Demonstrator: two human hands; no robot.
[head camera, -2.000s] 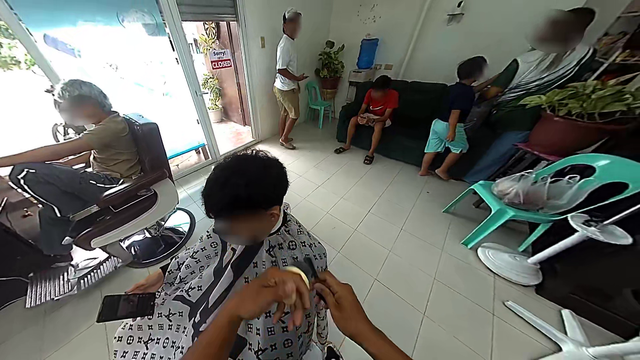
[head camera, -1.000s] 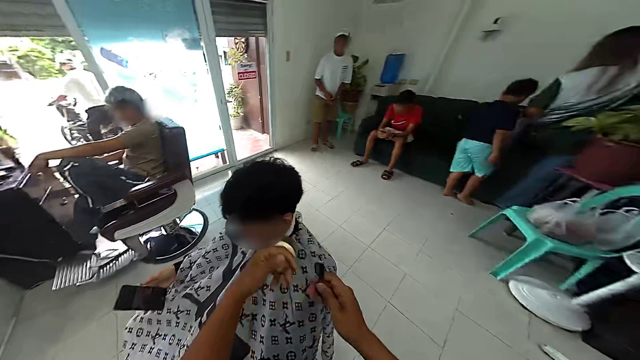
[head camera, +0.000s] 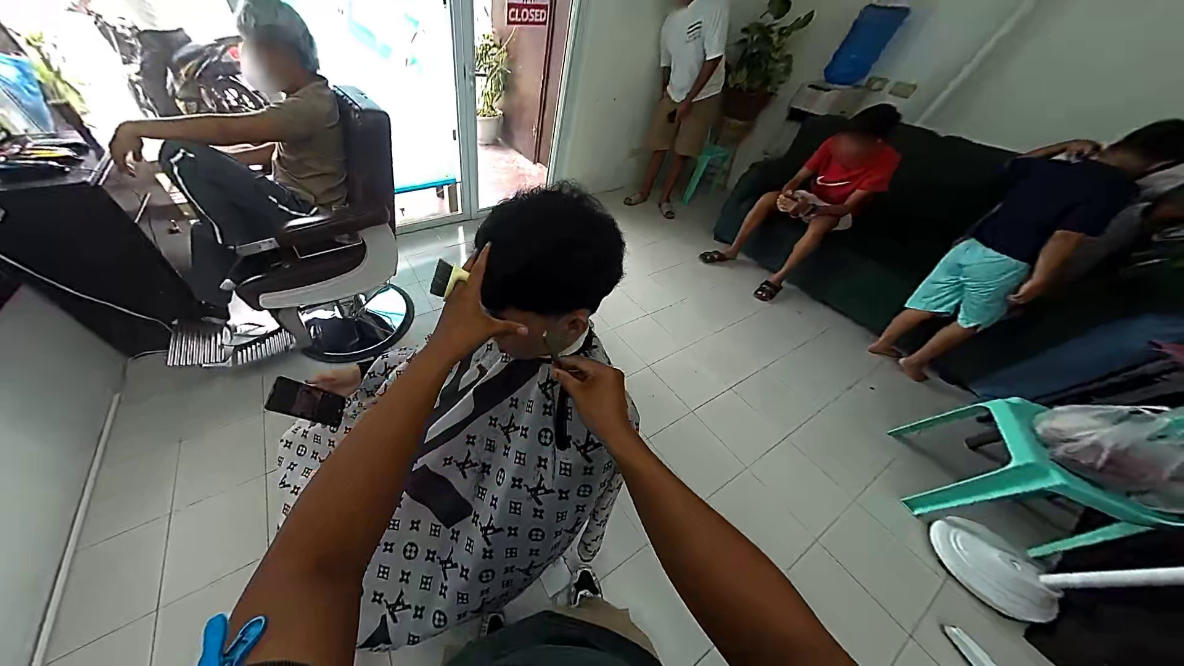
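Note:
A seated person (head camera: 552, 252) with dark hair wears a patterned white barber cape (head camera: 490, 472). My left hand (head camera: 470, 310) rests against the side of this person's head and face, holding a small brush (head camera: 447, 277) with dark bristles and a pale yellow handle. Low beside the ear and jaw, my right hand (head camera: 592, 393) grips a straight razor (head camera: 561, 416); its dark handle hangs down and its blade end is at the cheek. A pale strip circles the neck above the cape. The seated person holds a smartphone (head camera: 305, 400) at the left.
Another person sits in a barber chair (head camera: 365, 176) at the left, by a black counter (head camera: 83, 231). Several people are around a dark sofa (head camera: 888, 222) at the back. A green plastic chair (head camera: 1027, 462) holding a bag and a white round base (head camera: 994, 569) are at the right.
Both hands have moved from in front of the cape to the seated person's head and jaw. The person in white stood near the sofa throughout. The view has come closer.

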